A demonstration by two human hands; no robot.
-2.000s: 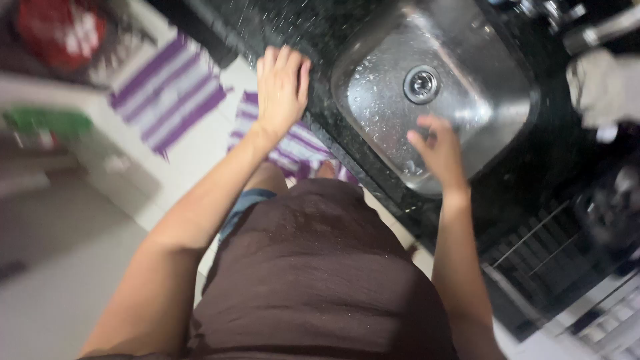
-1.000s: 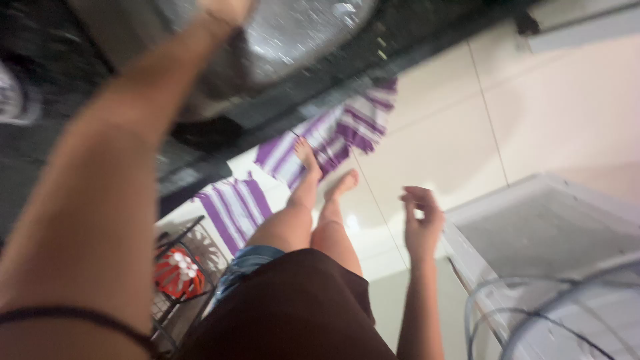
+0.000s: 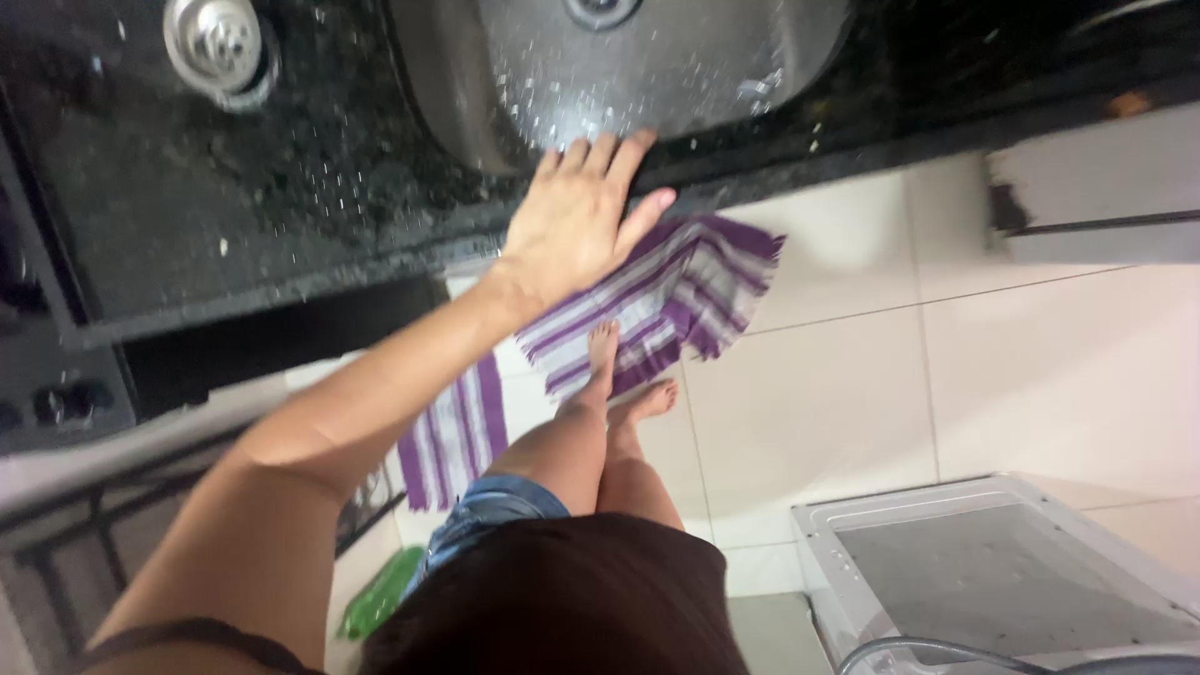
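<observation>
My left hand (image 3: 577, 211) lies palm down across the front edge of the black stone countertop (image 3: 319, 216). Its fingers are spread a little, the fingertips are at the near rim of the stainless steel sink (image 3: 647, 75), and it holds nothing. Water droplets speckle the sink basin and the counter, and the round drain (image 3: 602, 9) shows at the top edge of the view. On the counter left of the sink sits a metal sink strainer (image 3: 214, 42). My right hand is out of view.
Below the counter, a crumpled purple-and-white striped rug (image 3: 666, 300) lies under one bare foot; a second striped rug (image 3: 457, 441) is farther left. A green plastic bottle (image 3: 380, 595) and a dark metal rack (image 3: 103, 525) are lower left. A white appliance (image 3: 1012, 572) stands lower right.
My left hand was reaching into the sink a second ago and now rests at its near edge. My right hand, seen before over the floor, has left the view. The view has swung.
</observation>
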